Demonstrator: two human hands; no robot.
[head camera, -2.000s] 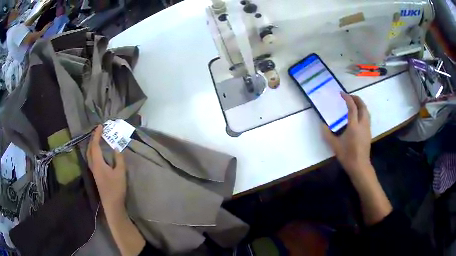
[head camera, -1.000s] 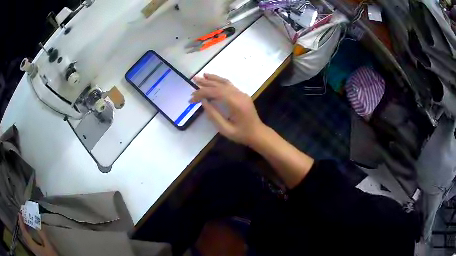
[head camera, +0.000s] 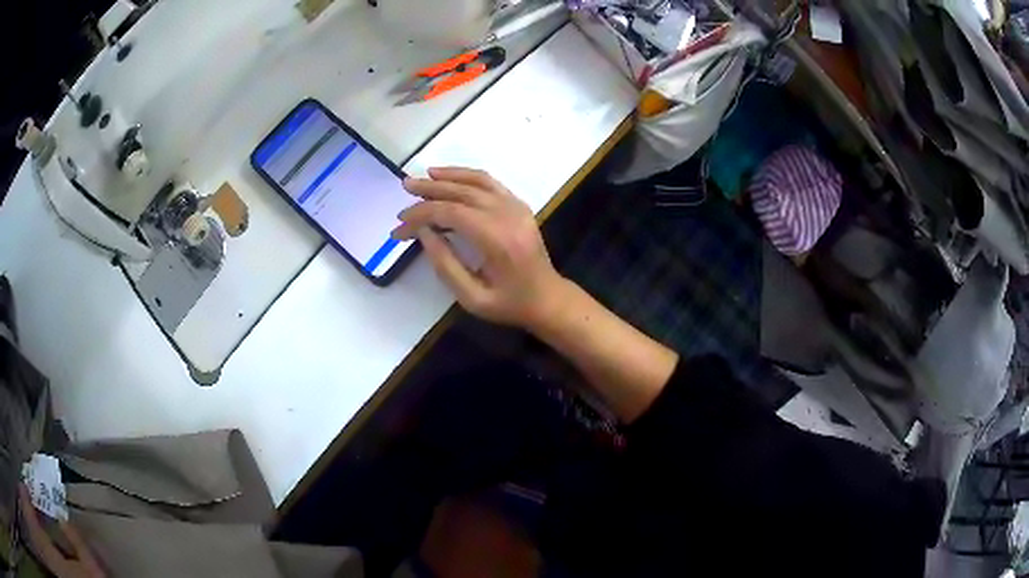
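A black smartphone (head camera: 333, 192) with a lit blue and white screen lies on the white machine bed. My right hand (head camera: 480, 243) is over its lower right end, fingers spread and touching or just above the screen; it does not grip the phone. My left hand (head camera: 56, 542) is at the lower left corner, cut off by the frame edge, at a white printed tag (head camera: 46, 485) on the grey-brown fabric pieces (head camera: 169, 480). Its fingertips are at the tag's lower edge. The needle area (head camera: 192, 231) of the sewing machine is left of the phone.
Orange-red thread snips (head camera: 457, 76) lie behind the phone. A pale cloth pouch (head camera: 688, 113) with small tools above it hangs at the table's wood-coloured edge (head camera: 587, 164). A striped pink-white cloth bundle (head camera: 797, 198) and heaped grey cloth (head camera: 948, 124) are at the right.
The view has swung to the right, so the phone, machine and fabric sit further left. My right hand has lifted its fingers from the phone's edge and spread them over the screen. The phone has stayed on the bed.
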